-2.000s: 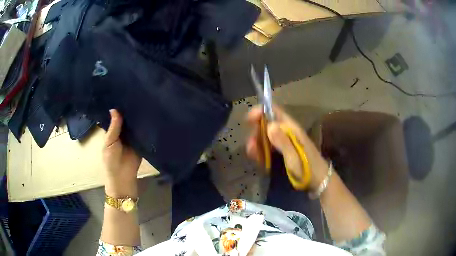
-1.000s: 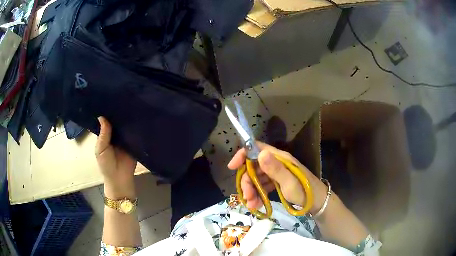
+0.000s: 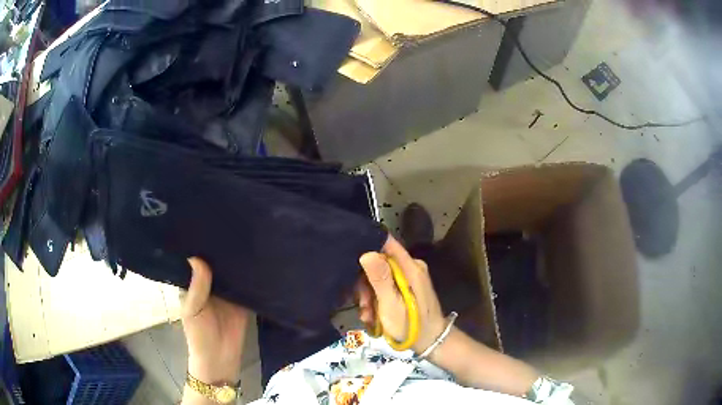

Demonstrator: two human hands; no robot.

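A black bag panel [image 3: 237, 225] with a small grey looped logo lies in front of me, with several black layers showing along its upper edge. My left hand [image 3: 212, 324] holds its lower left edge, thumb on top, fingers underneath. My right hand [image 3: 404, 293] is at the panel's right end, its thumb on or beside the cloth. The yellow-handled scissors [image 3: 410, 315] are in my right hand; only the handles show, and the blades are hidden. The pile of black panels [image 3: 67, 170] lies behind and to the left.
An open carton [image 3: 625, 269] with dark contents stands on the floor at right. A blue crate [image 3: 103, 376] is at lower left. Cardboard [image 3: 39, 316] lies under the pile. A black cable [image 3: 554, 87] runs from the table edge across the floor. Dark offcuts are scattered on the tiles.
My right hand has moved left onto the panel's right end, and the scissor blades have gone out of sight. My left hand and the panel sit slightly lower and farther right in view.
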